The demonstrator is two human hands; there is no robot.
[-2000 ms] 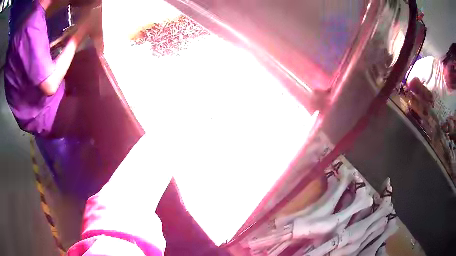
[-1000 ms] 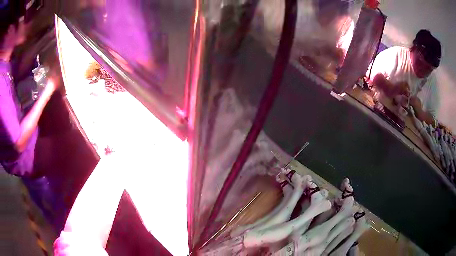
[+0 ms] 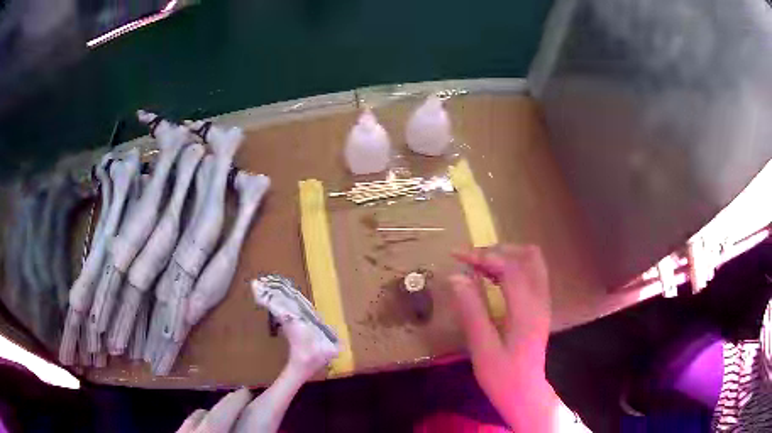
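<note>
My left hand point(image 3: 216, 413), at the bottom edge and partly cut off, is closed on a pale limb-shaped part point(image 3: 306, 345). The part's grey-striped end points up and left over the cardboard. My right hand point(image 3: 510, 326) is over the right yellow tape strip, thumb and forefinger apart; I see nothing in it, though the fingertips are blurred. A small pot point(image 3: 415, 282) stands on a dark stain left of my right hand. One thin stick point(image 3: 410, 228) lies above the pot, and a bundle of sticks point(image 3: 385, 189) lies farther back.
Several limb-shaped parts point(image 3: 173, 220) lie in a row at left. Two white squeeze bottles point(image 3: 367, 145) stand at the back. Yellow tape point(image 3: 318, 262) runs left of the pot. A grey side panel point(image 3: 652, 127) rises at right. The green belt point(image 3: 339, 51) runs behind the cardboard bench point(image 3: 559, 211).
The view has swung from the bright lamp area and the people onto the bench. Both my hands, the pot, the sticks and the bottles are now in view. The row of parts now shows at left.
</note>
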